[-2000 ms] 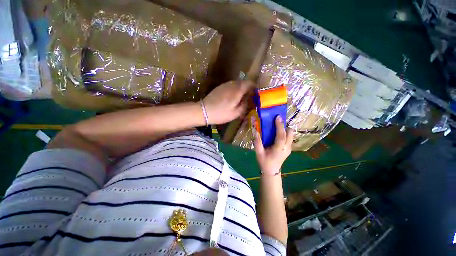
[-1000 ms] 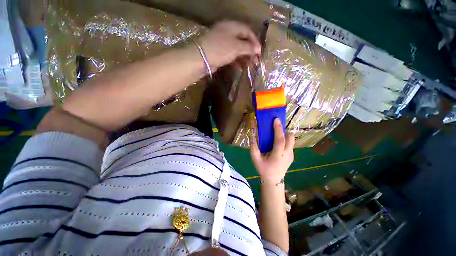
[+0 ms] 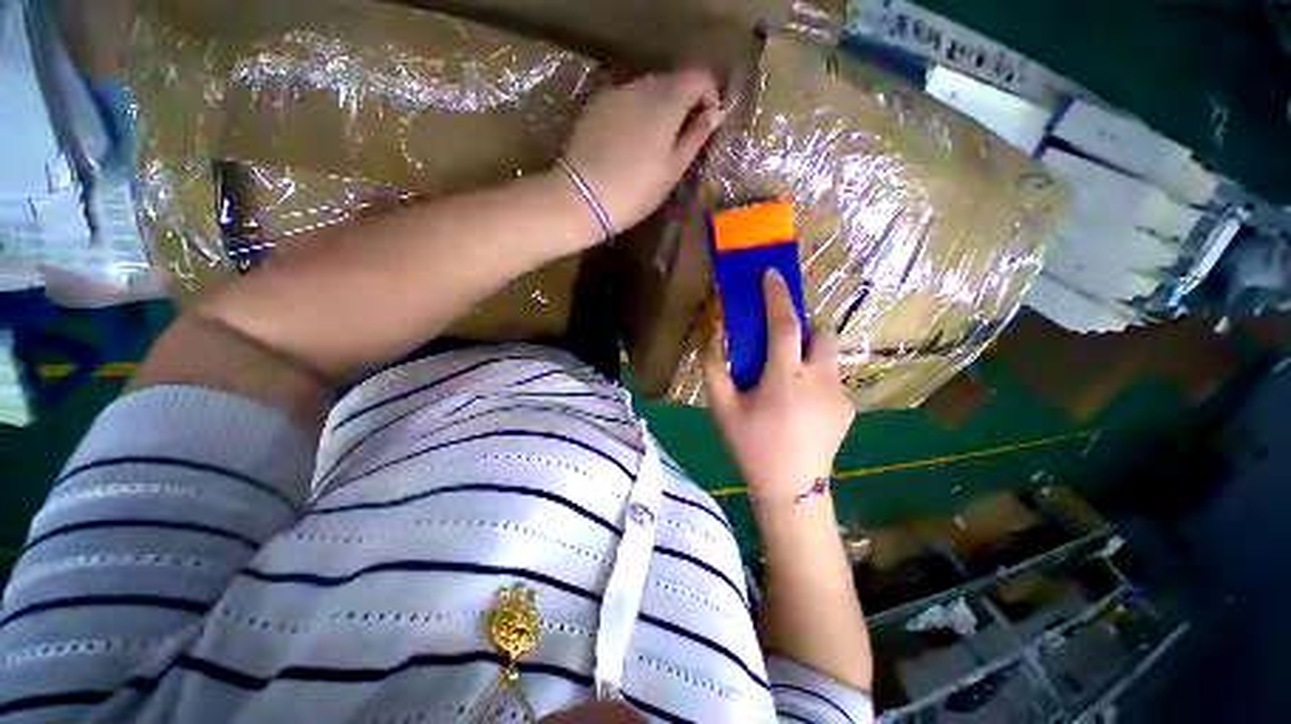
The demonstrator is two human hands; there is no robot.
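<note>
A brown carton with shiny clear tape lies in front of me, right of centre. My right hand holds a blue tape dispenser with an orange head against or just above the carton's left part. My left hand is at the carton's left edge with its fingers curled. Whether it grips the edge or tape is hidden. A second carton, also covered in shiny tape, lies to the left, partly behind my left forearm.
White folded packaging pieces lie right of the carton. Pale packets or plastic lie at the far left. A metal rack stands at the lower right. The bench's pale edge runs along the top right, beyond the carton.
Since two seconds ago, my left hand has moved up along the carton's left edge. In the last second the dispenser has moved up slightly.
</note>
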